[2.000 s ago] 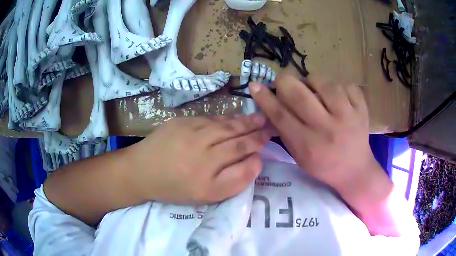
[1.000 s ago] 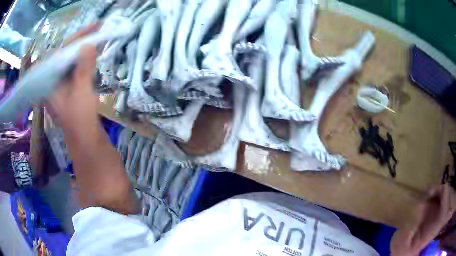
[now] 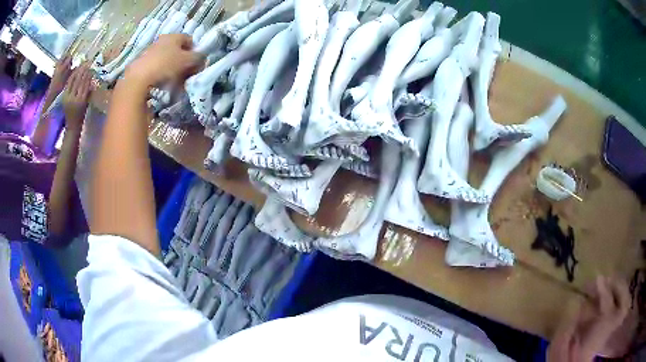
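Pale moulded legs with feet [image 3: 386, 71] lie heaped across the bench, toes mostly toward me. My left hand [image 3: 164, 62] is over the left end of the heap, fingers curled down beside the legs; whether it grips one is hidden. My right hand [image 3: 601, 324] rests at the bench's front right edge, fingers apart, with nothing visible in it. A loose pile of black strap pieces [image 3: 554, 242] lies to the right of the legs. A small white dish [image 3: 556, 183] with a thin stick across it is behind the pile.
A blue crate [image 3: 280, 279] holding rows of grey legs is below the bench's front edge. Another person's hands [image 3: 76, 92] are at the far left of the bench. A dark flat rectangle [image 3: 627, 152] lies at the right. A green surface [image 3: 567, 42] is behind.
My hands have parted from the foot they worked on. The blurred pale leg my left hand carried is no longer seen raised; that hand is now lower, over the heap. The view has swung left.
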